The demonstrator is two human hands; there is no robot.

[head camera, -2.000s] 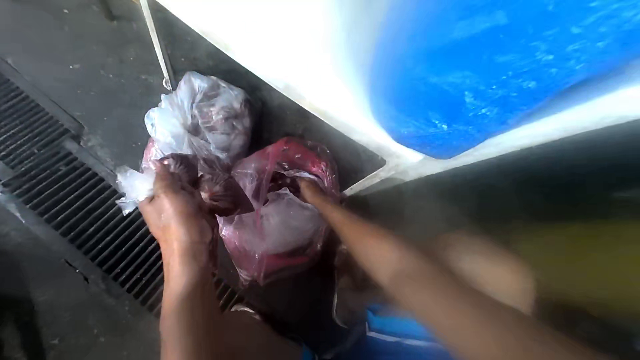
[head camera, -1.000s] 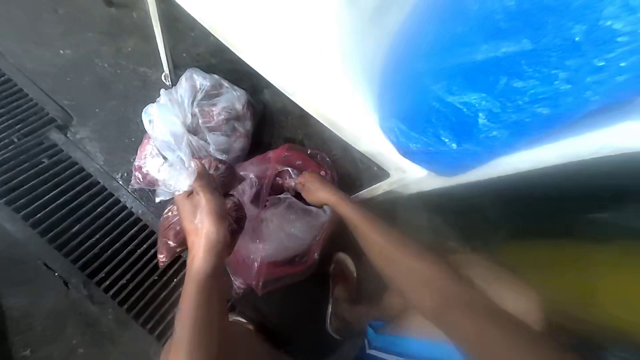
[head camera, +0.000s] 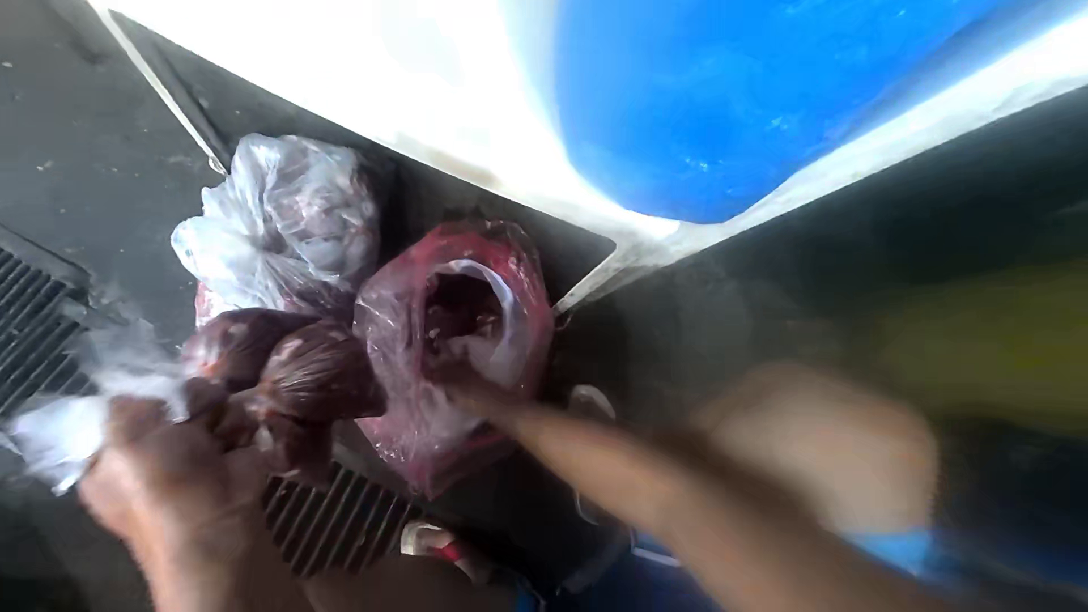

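Note:
My left hand (head camera: 183, 476) is closed around the gathered necks of several small clear plastic bags (head camera: 310, 374) filled with something dark reddish-brown. White plastic ends stick out on the hand's left side. A larger pink plastic bag (head camera: 387, 340) stands open to the right of these, with dark contents visible through its mouth. My right hand (head camera: 455, 378) reaches into that mouth; its fingers are blurred and partly hidden, so what it touches does not show. A whitish translucent bag (head camera: 293, 221), full and bunched up, rests behind the small bags.
A metal floor grate (head camera: 340, 518) runs across the lower left of the dark floor. A white-framed surface with a blue sheet (head camera: 680, 102) fills the upper right, its corner close behind the pink bag. My knee (head camera: 816, 442) is at the right.
My left hand has moved down and left from beside the whitish bag, and the small dark bags now hang from it. The pink bag's mouth shows wider.

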